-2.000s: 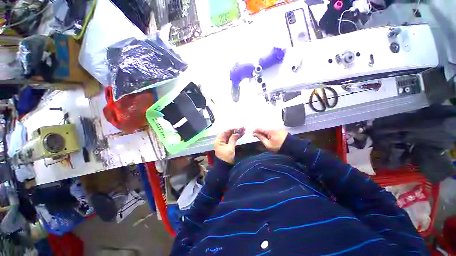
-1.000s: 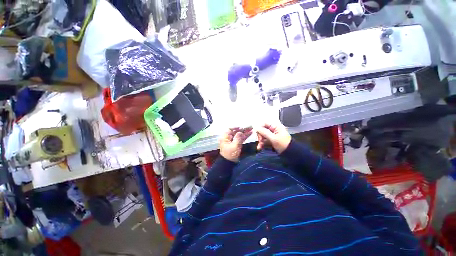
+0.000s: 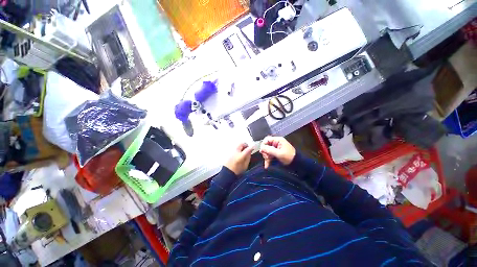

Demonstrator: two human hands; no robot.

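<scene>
My left hand and my right hand are close together at the table's front edge, fingertips pinched. A small pale piece shows between the fingertips of both hands; it is too small and washed out to tell what it is. The white sewing machine lies just beyond, with a purple wrapped part at its head end. Fabric scissors with dark looped handles lie on the machine bed, beyond my right hand. The green plastic basket with black cut pieces is left of my hands.
A shiny bag with dark contents and a red plastic bag are left of the basket. A phone-like item lies behind the machine. A cream-yellow machine is far left. Red crates with cloth and a dark fabric heap are right.
The camera view has turned and shifted, so the table now slopes up to the right and more of the right side shows. My hands remain together at the table edge.
</scene>
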